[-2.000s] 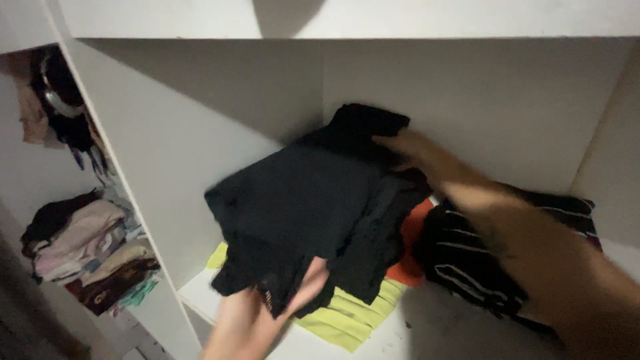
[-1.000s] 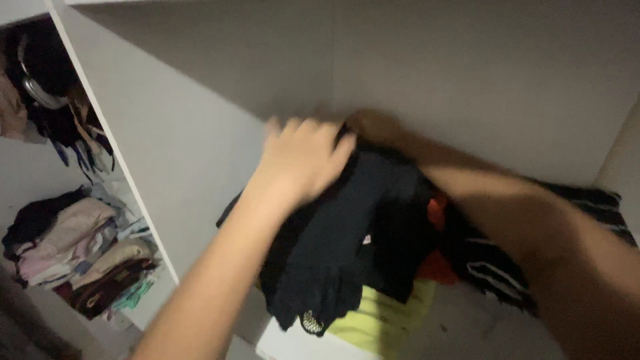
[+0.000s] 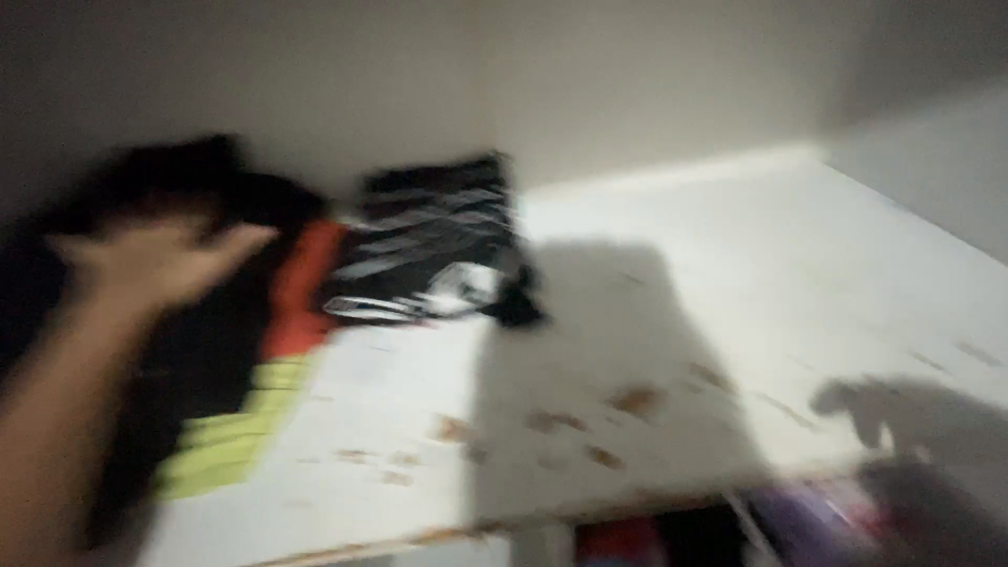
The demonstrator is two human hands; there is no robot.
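In the blurred head view my left hand [image 3: 153, 256] lies with spread fingers on a pile of black clothes [image 3: 213, 346] at the left of a white shelf. An orange-red garment [image 3: 303, 287] and a yellow-green garment [image 3: 228, 449] stick out from under the pile on its right side. Close beside it lies a folded black garment with white stripes [image 3: 425, 244], touching or nearly touching the orange-red cloth. My right hand is out of view.
The white shelf board [image 3: 598, 331] has brown worn spots and a chipped front edge, with shadows across it. Walls rise behind and at the right. Below the front edge, red, black and purple items [image 3: 811, 520] show in a lower compartment.
The view has swung to the right along the shelf. My right hand and forearm, over the clothes before, have gone out of view. My left hand still rests on the black pile.
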